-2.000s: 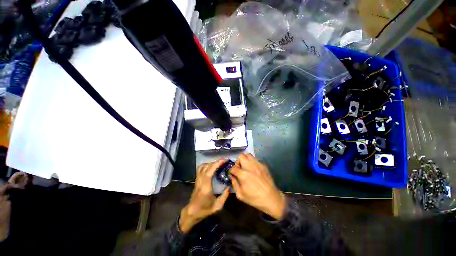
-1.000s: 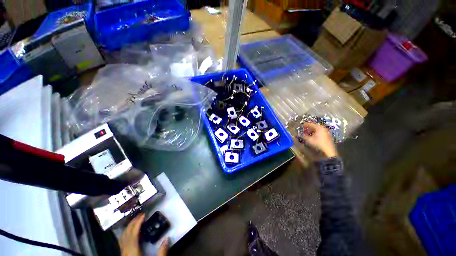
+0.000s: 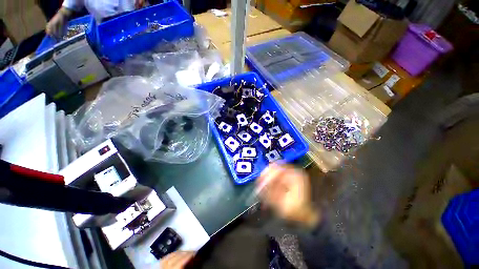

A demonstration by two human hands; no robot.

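A black plastic housing (image 3: 166, 242) lies on the white work pad (image 3: 185, 214) in front of the screw feeder (image 3: 113, 176). My left hand (image 3: 178, 259) is at the bottom edge, partly cut off, just below the housing; its fingers do not show clearly. My right hand (image 3: 286, 190) is blurred, near the front corner of the blue bin (image 3: 239, 180) of motors; whether it holds anything cannot be told. The electric screwdriver (image 3: 63, 194) reaches in from the left, its tip over the feeder.
A crumpled clear bag (image 3: 142, 105) lies behind the feeder. Loose small metal parts (image 3: 339, 134) lie on clear plastic at the right. White foam sheets (image 3: 31, 136) stand at the left. A metal post (image 3: 239, 37) rises behind the bin. Another person's hand (image 3: 56, 23) shows at top left.
My right hand has moved left and nearer from the small metal parts pile towards the bin's front. My left hand has shifted slightly right and down, below the housing.
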